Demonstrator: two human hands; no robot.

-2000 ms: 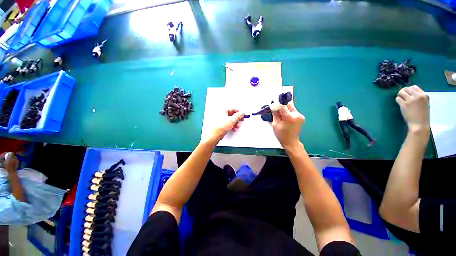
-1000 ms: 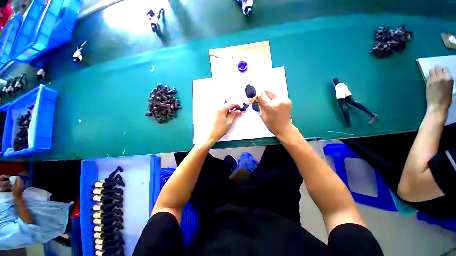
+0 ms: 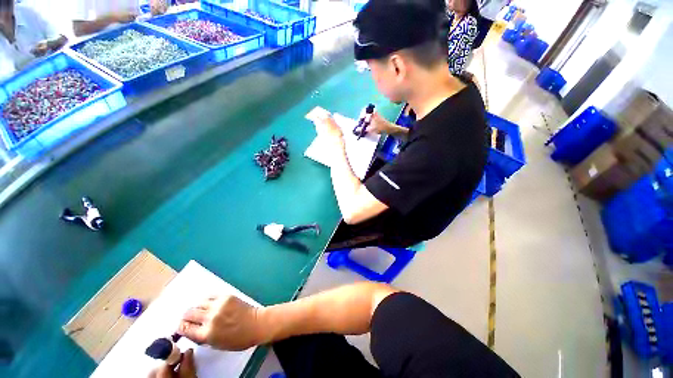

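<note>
At the lower left, a figure body (image 3: pixel 175 356) with a black rounded end (image 3: pixel 158 348) is held over the white paper (image 3: pixel 193 286). My left hand (image 3: pixel 181 367) grips it and is mostly cut off by the bottom edge. My right hand (image 3: pixel 221 322) is just above and right of it, its fingertips pinching a small dark part (image 3: pixel 175 337) against the figure; the exact contact is hidden. A purple pot (image 3: pixel 132 307) stands on the tan card (image 3: pixel 118 284).
A black-and-white figure (image 3: pixel 273 231) lies right of my paper, a dark heap (image 3: pixel 273 157) beyond it. Another figure (image 3: pixel 92 214) lies at left. A person (image 3: pixel 435 148) sits at right, working with a figure (image 3: pixel 365 118). Blue bins (image 3: pixel 133 53) of loose pieces stand across the line.
The view has swung to the right, so my hands now show at the lower left. The figure now shows in my left hand, the small dark part at my right fingertips.
</note>
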